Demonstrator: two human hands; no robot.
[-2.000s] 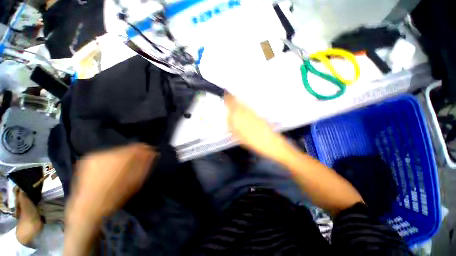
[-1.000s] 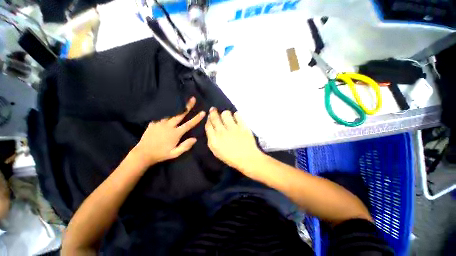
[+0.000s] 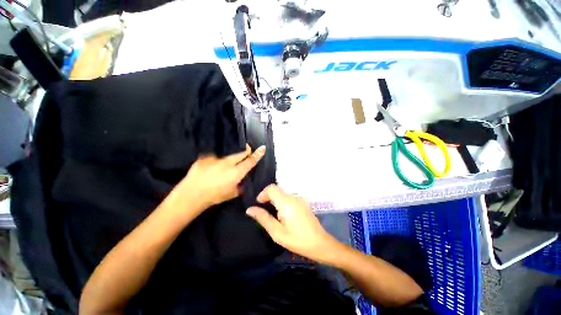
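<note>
A large black cloth (image 3: 141, 123) covers the table left of the needle and drapes down over my lap. Its right edge, a long narrow black band (image 3: 261, 138), runs up to the presser foot (image 3: 264, 111) of the white sewing machine (image 3: 418, 61). My left hand (image 3: 221, 175) lies on the cloth, fingertips on the band just below the foot, fingers partly spread. My right hand (image 3: 286, 218) is lower, at the cloth's right edge, thumb and index finger at the band; whether they pinch it is hard to tell.
Scissors (image 3: 412, 154) with green and yellow handles lie right of the needle, near a brown tab (image 3: 358, 111) and a black cloth bundle (image 3: 461, 131). Ruler marks (image 3: 393, 200) run along the front table edge. A blue basket (image 3: 452, 246) stands below right. A dark control panel (image 3: 513, 66) is upper right.
The view has shifted, showing more of the machine head. The cloth's edge now lies straight below the foot. My left hand has moved onto the band; my right hand has moved down along the edge.
</note>
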